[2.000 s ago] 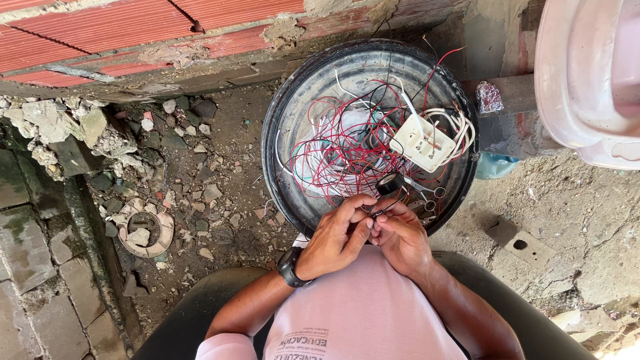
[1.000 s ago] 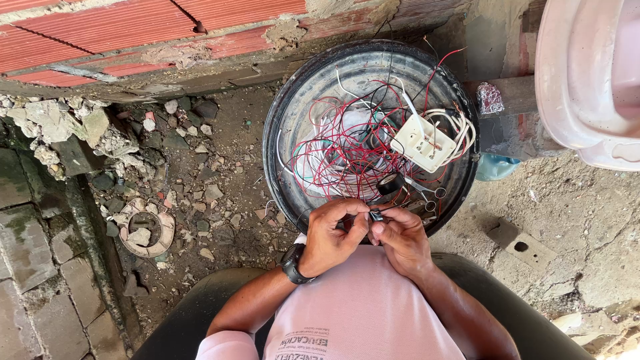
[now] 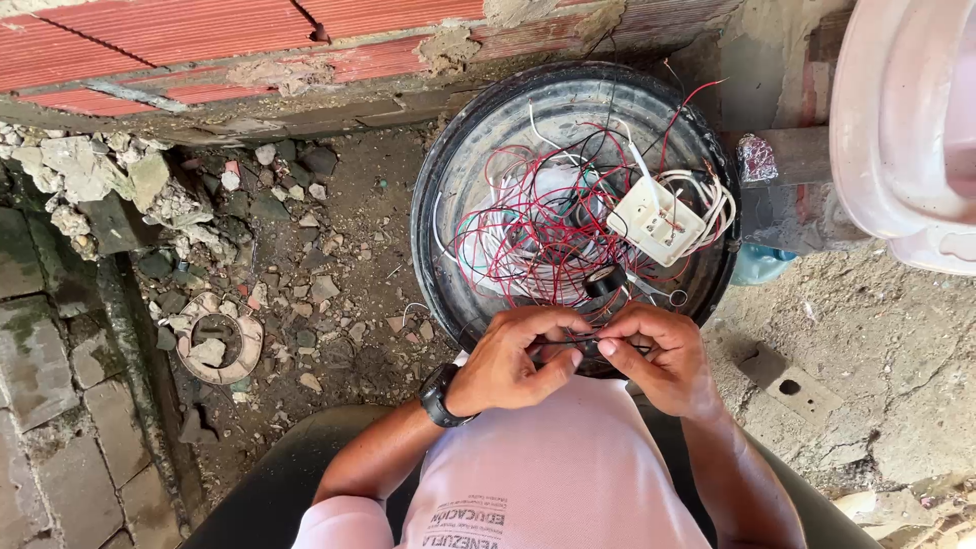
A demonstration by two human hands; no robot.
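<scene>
My left hand (image 3: 518, 358), with a black watch on its wrist, pinches a thin black wire (image 3: 560, 342) close to my chest. My right hand (image 3: 659, 358) grips the same dark wire a short way to the right, its thumb and forefinger closed. Both hands are at the near rim of a round black tub (image 3: 436, 152). Inside it lie tangled red, black and white wires (image 3: 534, 229), a roll of black tape (image 3: 604, 280), scissors (image 3: 648, 290) partly hidden by my right hand, and a cream plastic electrical box (image 3: 657, 221) with white cable beside it.
A red hollow-brick wall (image 3: 229, 30) runs behind the tub. Rubble (image 3: 305, 267) and a broken ring (image 3: 221, 366) lie to the left. At the right are a pale plastic container (image 3: 869, 130), crumpled foil (image 3: 757, 158) and a flat plate with a hole (image 3: 789, 385).
My hands have drawn slightly apart, with dark wire showing between the fingers. A small dark piece seen between the fingertips one second ago no longer shows clearly.
</scene>
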